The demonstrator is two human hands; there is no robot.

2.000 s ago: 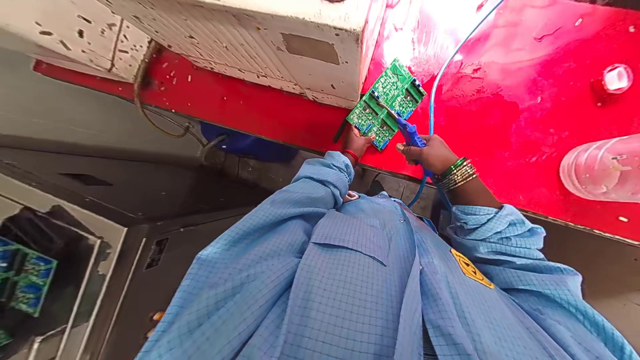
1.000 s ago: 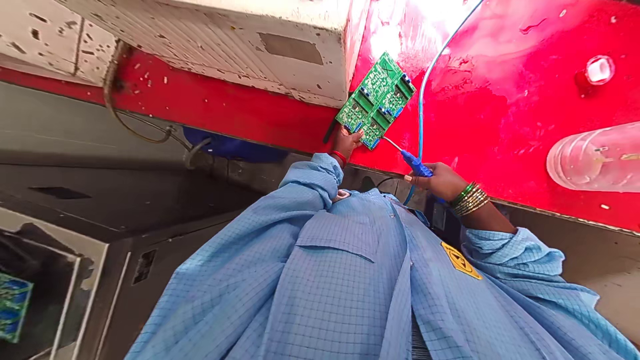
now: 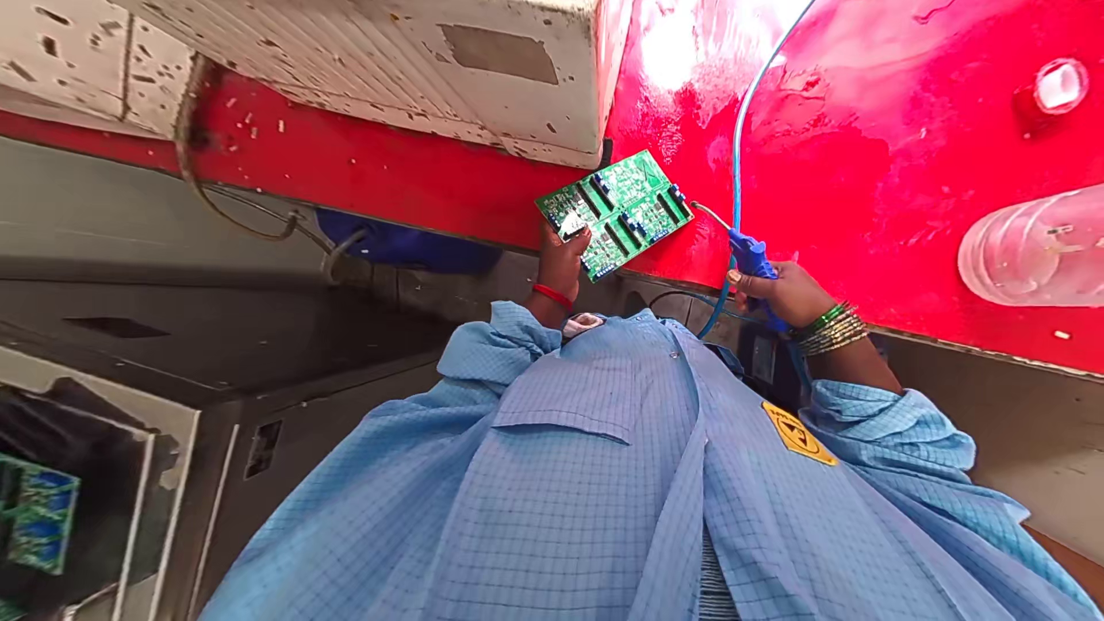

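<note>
My left hand holds a green printed circuit board by its lower left edge, tilted above the front of the red table. Black connectors and small blue parts stand on the board. My right hand is closed around a blue air blow gun, whose thin metal nozzle points up and left. The nozzle tip is close to the board's right edge; whether they touch I cannot tell. A blue hose runs past the gun across the table.
A worn, cream metal housing stands on the red table at the upper left. To the right lie a clear plastic container and a small white-topped object. A dark cabinet is at lower left, with another circuit board there.
The board has turned from steeply slanted to a flatter slant in my left hand. The nozzle, over the board two seconds ago, is now at its right edge.
</note>
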